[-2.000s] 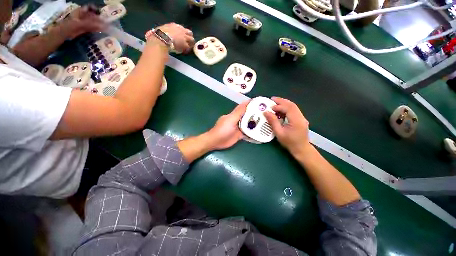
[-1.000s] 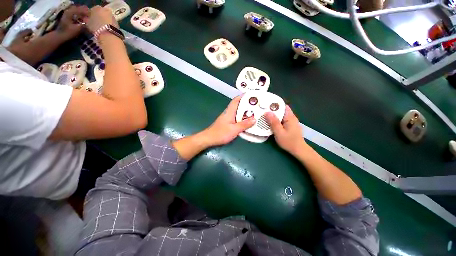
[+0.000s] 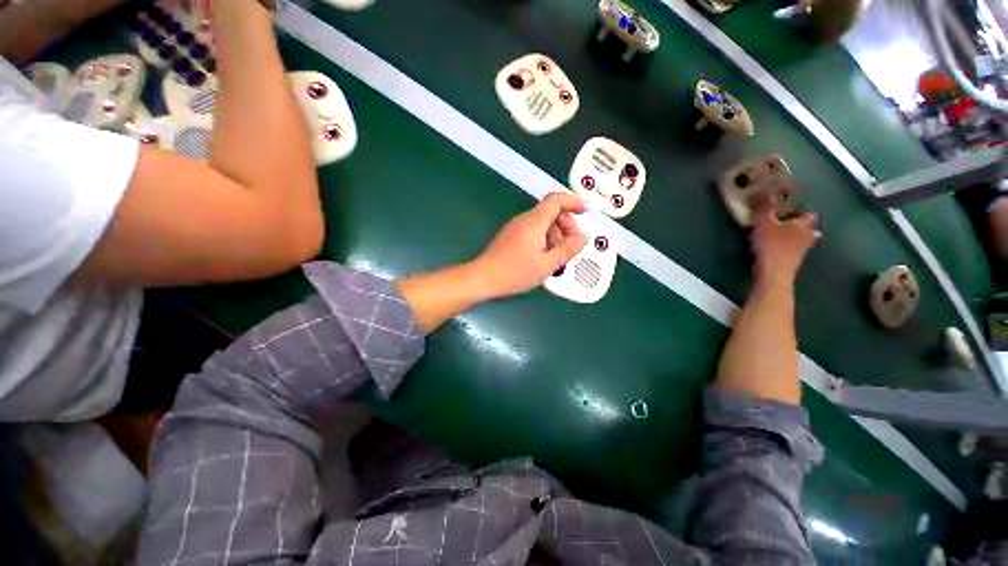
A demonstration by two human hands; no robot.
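My left hand [image 3: 536, 245] is at the pale rail with curled fingers over the upper left part of a cream cover [image 3: 589, 273] on the green table; whether it grips the cover is unclear. My right hand [image 3: 785, 238] is out over the belt, blurred, fingers apart, at the near edge of a cream rounded-square unit [image 3: 755, 180] with dark round parts. The unit lies on the belt; its underside is hidden. Another cream cover [image 3: 608, 177] lies by the rail just beyond my left hand.
The belt also carries a cover [image 3: 536, 94], two raised units with blue parts [image 3: 628, 27] [image 3: 723, 107] and a closed unit [image 3: 893, 296]. At left a person's bare arm [image 3: 260, 166] reaches across covers [image 3: 326, 116] and dark round parts [image 3: 171, 39]. A metal bar [image 3: 940, 404] crosses at right.
The white unit held in both hands has left my left hand; my right hand has moved right over the belt, where a similar unit now lies. A cover shows below my left hand.
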